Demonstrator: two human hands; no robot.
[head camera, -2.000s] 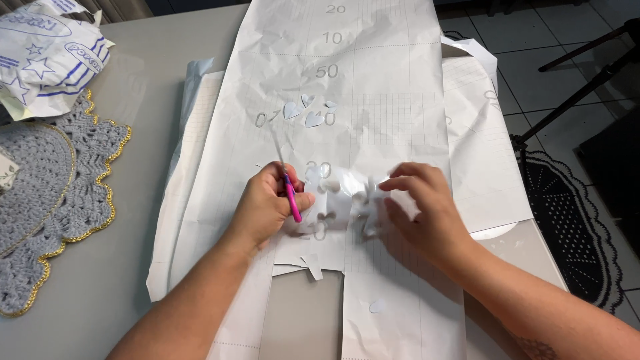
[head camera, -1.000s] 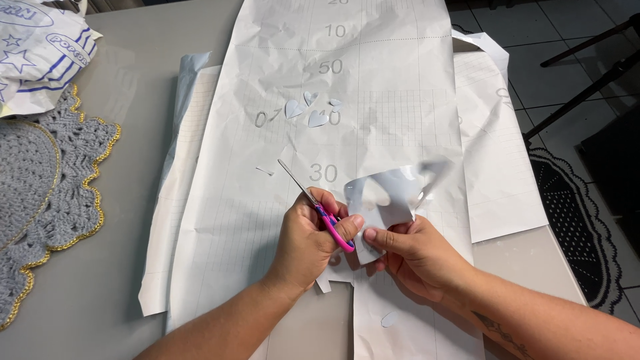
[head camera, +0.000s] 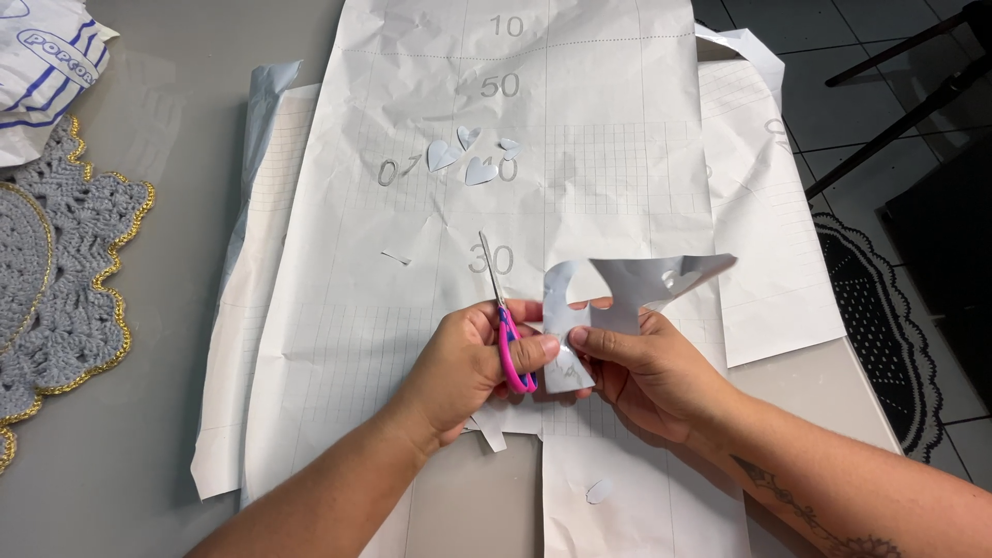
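My left hand holds a pair of scissors with pink and blue handles, blades pointing up and away, and its thumb touches the edge of a grey-white paper offcut. The offcut has curved and heart-shaped cutouts. My right hand pinches it, thumb on top. Beneath lies a large creased sheet of paper with faint grid lines and printed numbers. Several small paper hearts rest on it above my hands. A thin paper sliver lies to the left, and a small oval scrap lies nearer me.
A grey crocheted mat with gold edging lies at the left of the grey table, under a crumpled popcorn bag. More folded paper sticks out at the right. Beyond the table edge are a dark oval rug and tiled floor.
The cut paper, lower and flatter between my hands two seconds ago, is now raised and turned, with one part extending right. My right hand has closed on it. The scissors remain in my left hand.
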